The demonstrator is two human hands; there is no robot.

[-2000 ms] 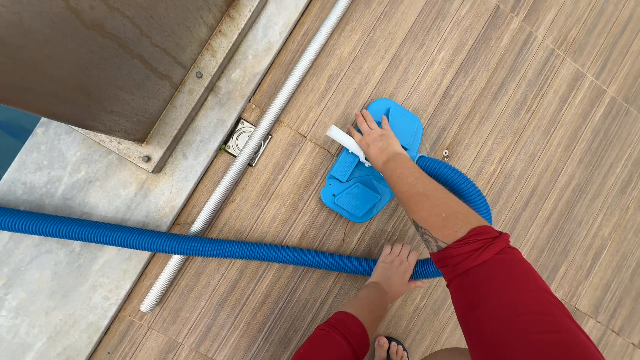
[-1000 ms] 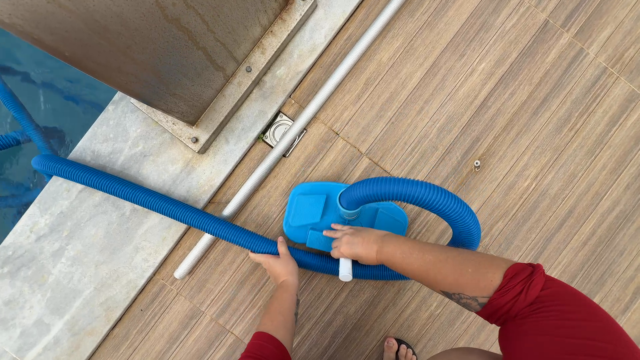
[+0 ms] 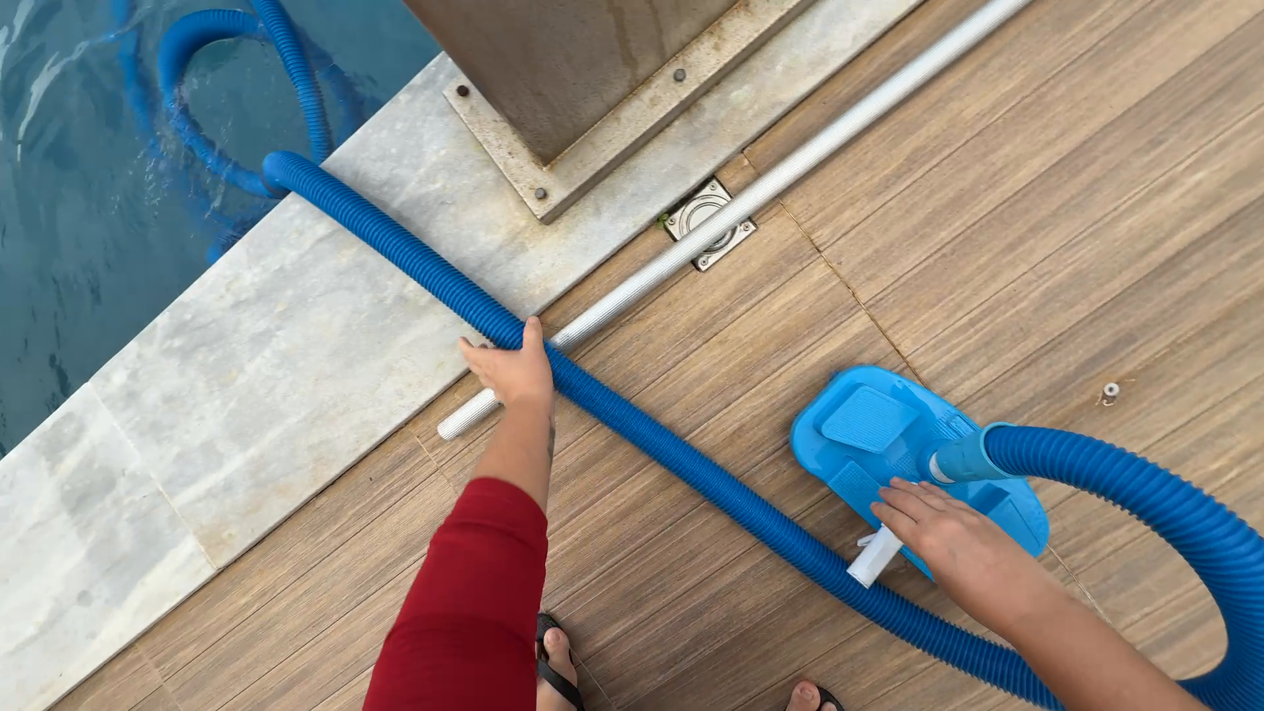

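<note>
My left hand (image 3: 513, 370) is at the blue corrugated hose (image 3: 691, 464), thumb on one side and fingers on the other, near the stone edging. The hose runs from the pool water over the edging and the wood-look floor, then loops round at the right to the cuff on a blue pool vacuum head (image 3: 869, 420). That head lies on the floor. My right hand (image 3: 938, 528) rests at its white handle socket (image 3: 875, 556), fingers extended; the palm side is hidden. An aluminium pole (image 3: 662, 267) passes beneath the hose close to my left hand.
Pool water (image 3: 59, 247) lies at the upper left, with more hose floating in it, beyond the marble edging (image 3: 247, 365). A bolted metal base (image 3: 592, 138) stands on the edging. A square metal drain cover (image 3: 711, 222) sits under the pole. My sandalled feet are at the bottom.
My left hand has moved along the hose toward the pool edge. The vacuum head has turned since the earlier frames, and my right hand has stayed at it. The view has shifted toward the pool.
</note>
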